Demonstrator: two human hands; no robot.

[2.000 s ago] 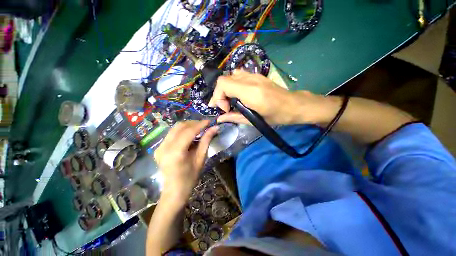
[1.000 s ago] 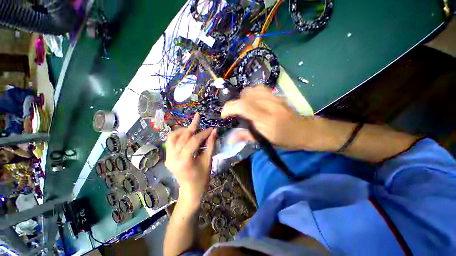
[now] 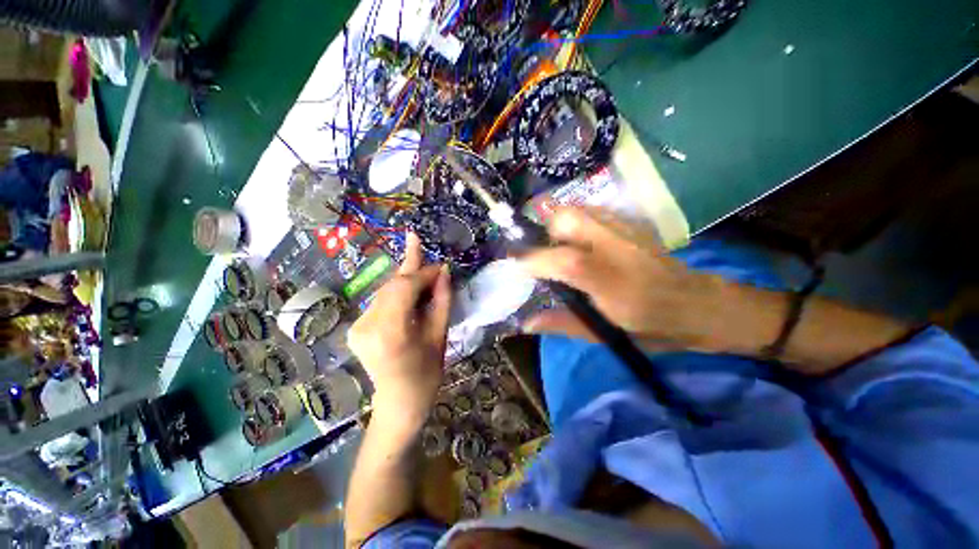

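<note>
My right hand point(image 3: 612, 279) holds a soldering iron point(image 3: 496, 210) with a black handle and cord; its pale metal part points up and left over the wired boards. My left hand point(image 3: 403, 327) has its index finger raised at the edge of a dark ring circuit board point(image 3: 449, 231); thumb and finger are close, and whether they pinch a thin wire cannot be told. Red, blue and orange wires run left from this ring to a pale cylindrical housing point(image 3: 316, 195). Another ring board point(image 3: 566, 124) lies just above my right hand.
Several pale housings point(image 3: 335, 395) stand in rows on the green bench point(image 3: 258, 139) at left. A carton of housings point(image 3: 526, 386) sits below my hands. A tangle of rings and wires point(image 3: 456, 86) lies beyond. A small black box point(image 3: 172, 429) is at lower left.
My right hand has moved right, away from my left fingertips, with the iron. More of the ring board now shows between the hands. The camera view has shifted.
</note>
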